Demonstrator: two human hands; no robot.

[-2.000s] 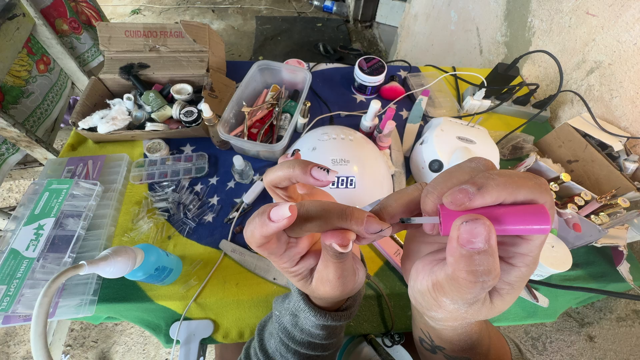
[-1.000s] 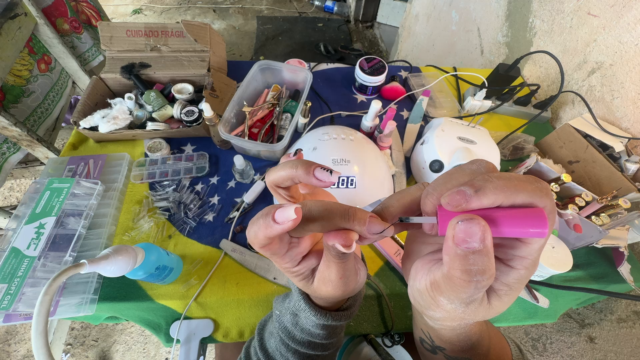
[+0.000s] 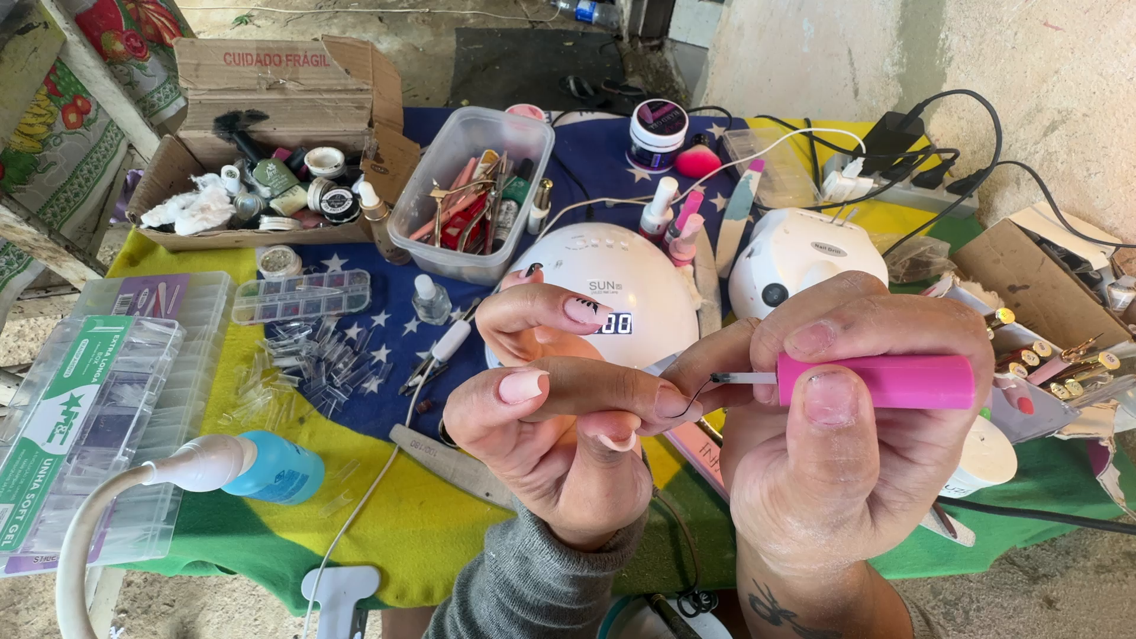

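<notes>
My right hand [image 3: 843,426] holds a pink cap [image 3: 896,382] with a thin brush [image 3: 741,378], its dark tip pointing left. A fine black strand curves from the tip to the nail of the outstretched finger of my left hand [image 3: 568,408]. That hand holds nothing; its other fingers are bent, some nails are pale pink, and one bears a black design. A finger of my right hand meets the outstretched fingertip. Behind the hands stands a white nail lamp [image 3: 621,275] with a lit display, partly hidden. A white nail drill unit [image 3: 803,257] stands behind my right hand.
A cardboard box [image 3: 275,89] of jars and a plastic tub [image 3: 470,262] of tools stand at the back left. Cases of nail tips [image 3: 169,444] and a blue bottle [image 3: 280,469] lie left. Brushes [image 3: 1056,364] and a power strip [image 3: 941,200] with cables are at right.
</notes>
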